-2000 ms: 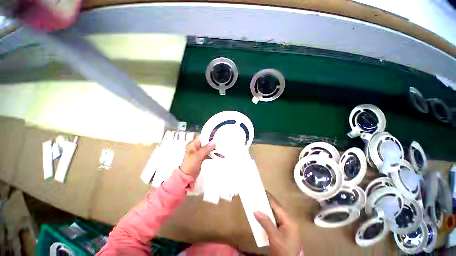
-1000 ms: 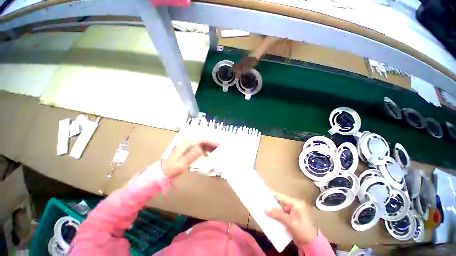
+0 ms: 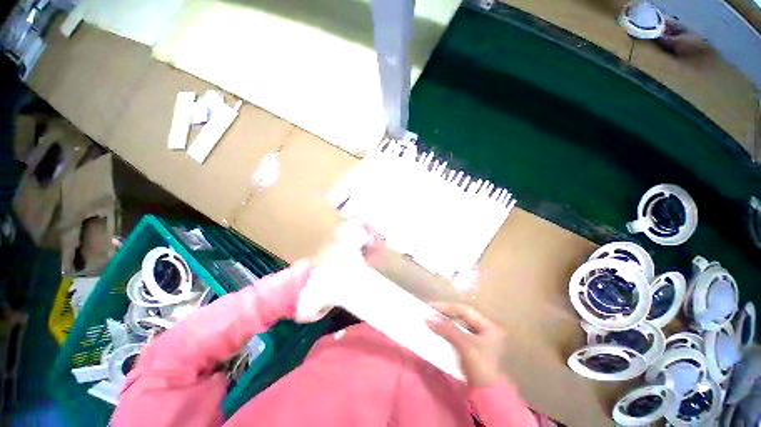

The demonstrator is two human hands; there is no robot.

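Observation:
A white joined head-and-arm unit (image 3: 392,313) is held low in front of my body, its head end at left and blurred. My left hand (image 3: 355,242) is at the head end, blurred, its fingers on or against the unit. My right hand (image 3: 471,338) grips the far end of the arm. Beyond the unit, the white arm stack (image 3: 430,213) lies fanned on the cardboard bench, prongs facing the belt. Round heads (image 3: 609,292) are heaped at right.
The green crate (image 3: 146,229) at lower left holds white units. Small white pieces (image 3: 213,129) lie at the left of the bench. A grey post (image 3: 394,75) stands behind the stack. Another person's hand (image 3: 692,42) is near a head beyond the green belt (image 3: 517,108).
The view has turned left and down, showing more of the crate. The unit is now nearer my body and closer to the crate. The other person's hand has left the two heads on the belt.

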